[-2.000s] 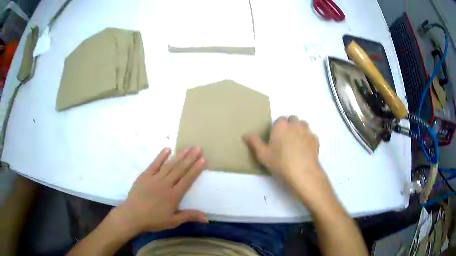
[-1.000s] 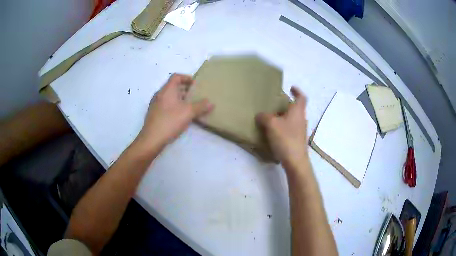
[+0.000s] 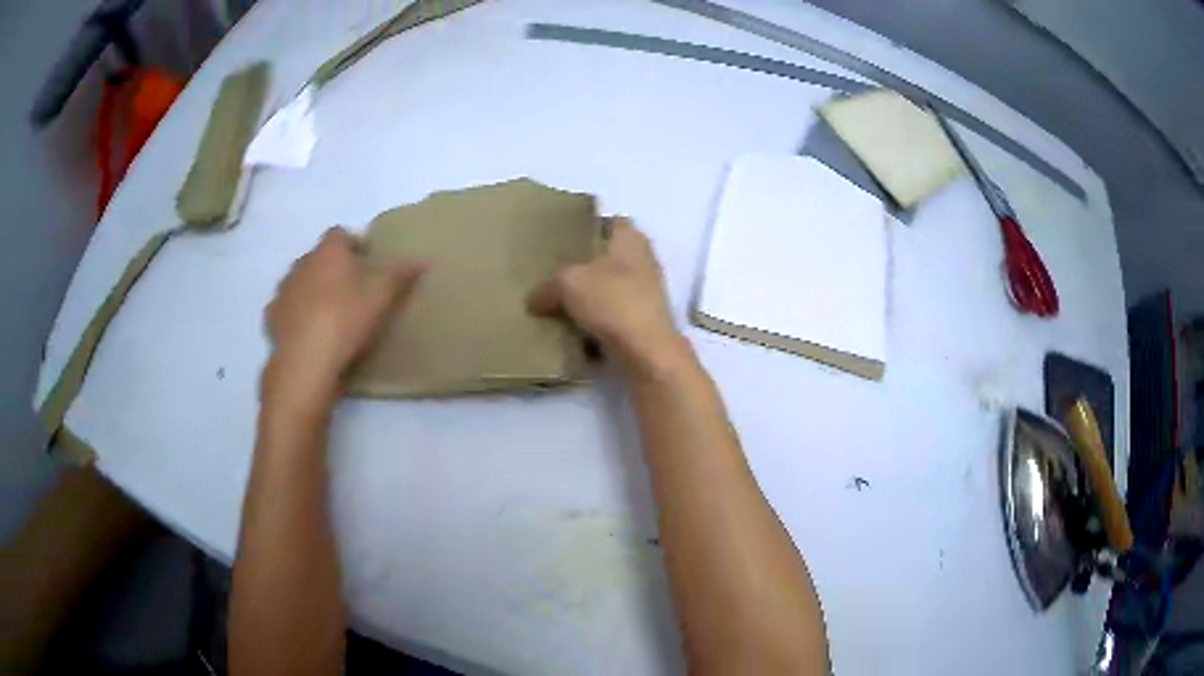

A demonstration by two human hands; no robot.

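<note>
A stack of khaki pocket pieces (image 3: 469, 291) lies in front of me, its pointed edge away from me and its layers slightly uneven. My left hand (image 3: 333, 301) grips its left edge with the thumb on top. My right hand (image 3: 610, 293) grips its right edge with the thumb on top; its fingers are partly hidden behind the edge. To the right lies a white card (image 3: 799, 251) with a khaki strip (image 3: 788, 346) along its near edge.
A steam iron (image 3: 1046, 508) stands at the right beside a dark rest pad (image 3: 1080, 383). Red-handled scissors (image 3: 1027, 271), a cream block (image 3: 898, 143) and long grey strips (image 3: 687, 56) lie far right. A khaki bundle (image 3: 225, 145), white tag (image 3: 284, 132) and fabric strip (image 3: 108, 324) lie left.
The single piece seen two seconds ago is no longer separately visible; both hands now hold the stack. Since one second ago, the view has turned, and hands and stack appear further left.
</note>
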